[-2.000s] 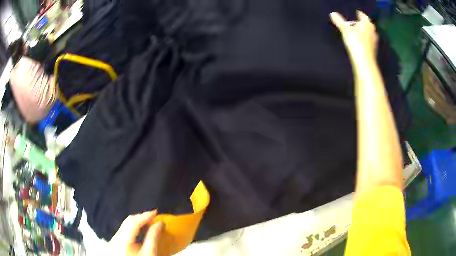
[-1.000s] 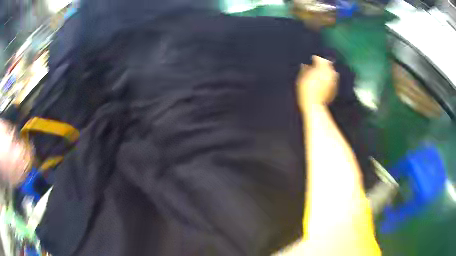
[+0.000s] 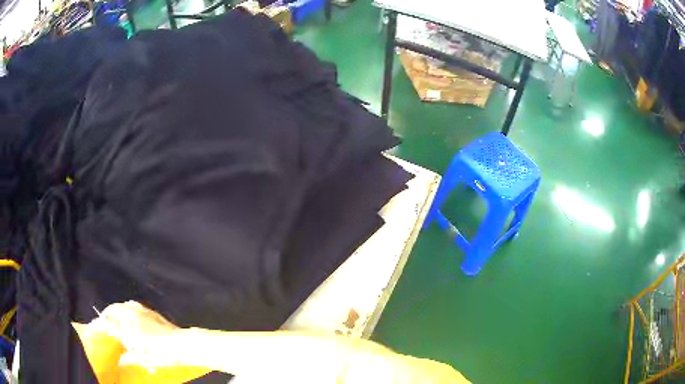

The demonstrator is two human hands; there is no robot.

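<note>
Dark garment pieces (image 3: 203, 172) lie heaped over the table at the left and centre. The yellow template (image 3: 101, 352) is at the lower left, beside and partly under my right hand (image 3: 139, 330). My right arm reaches in from the bottom edge, with its fingers at the near edge of the heap. A thin pale stick tip, which looks like the marking pen (image 3: 96, 310), sticks out by the right fingers. The rest of the pen and the finger grip are washed out. My left hand is not in view.
The pale table edge (image 3: 390, 262) shows right of the heap. A blue stool (image 3: 496, 176) stands on the green floor, with a white table (image 3: 481, 26) and cardboard (image 3: 447, 79) behind it. A yellow metal frame (image 3: 638, 337) is at the lower right.
The view has swung right. My right hand has left the far edge of the cloth and come to the lower left by the template. The cloth lies bunched further left in view.
</note>
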